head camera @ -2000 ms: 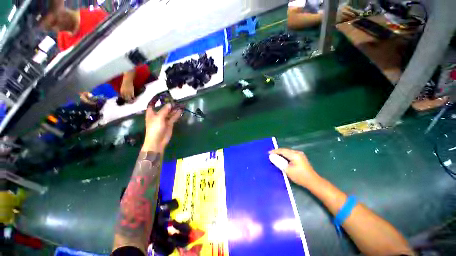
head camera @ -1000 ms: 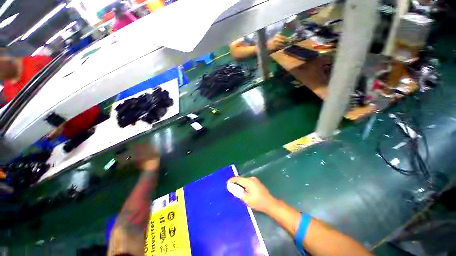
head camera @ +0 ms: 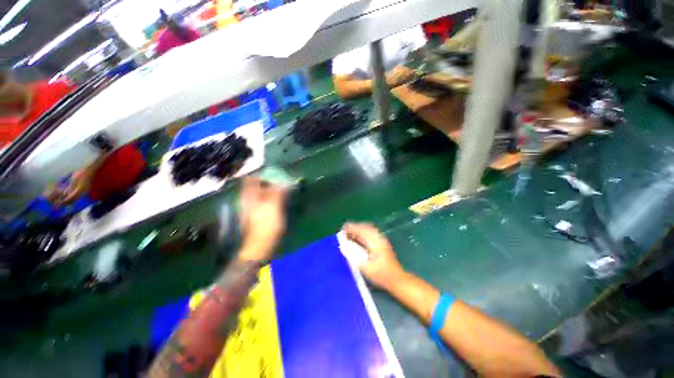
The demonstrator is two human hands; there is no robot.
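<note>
My left hand (head camera: 262, 214), blurred, is out over the green belt beyond the carton. A pale green piece (head camera: 278, 176), likely a circuit board, shows at its fingertips; blur hides whether it is gripped. My right hand (head camera: 375, 255) is at the far right corner of the blue and yellow printed carton (head camera: 314, 310), fingers curled. A white patch (head camera: 354, 252) shows at its thumb side; I cannot tell whether it is a held piece or a finger cover. Dark parts (head camera: 126, 362) show at the lower left, partly cut off.
Black parts (head camera: 210, 159) are heaped on a white sheet across the belt, beside a heap of black cables (head camera: 325, 122). A grey post (head camera: 484, 103) stands at the right, and a white shelf (head camera: 244, 70) crosses above. Coworkers' arms show opposite. Wires and scraps (head camera: 584, 221) lie far right.
The view has swung right since the first frame. Over the last second my left hand has moved right and away, to the pale green piece. My right hand stays by the carton corner.
</note>
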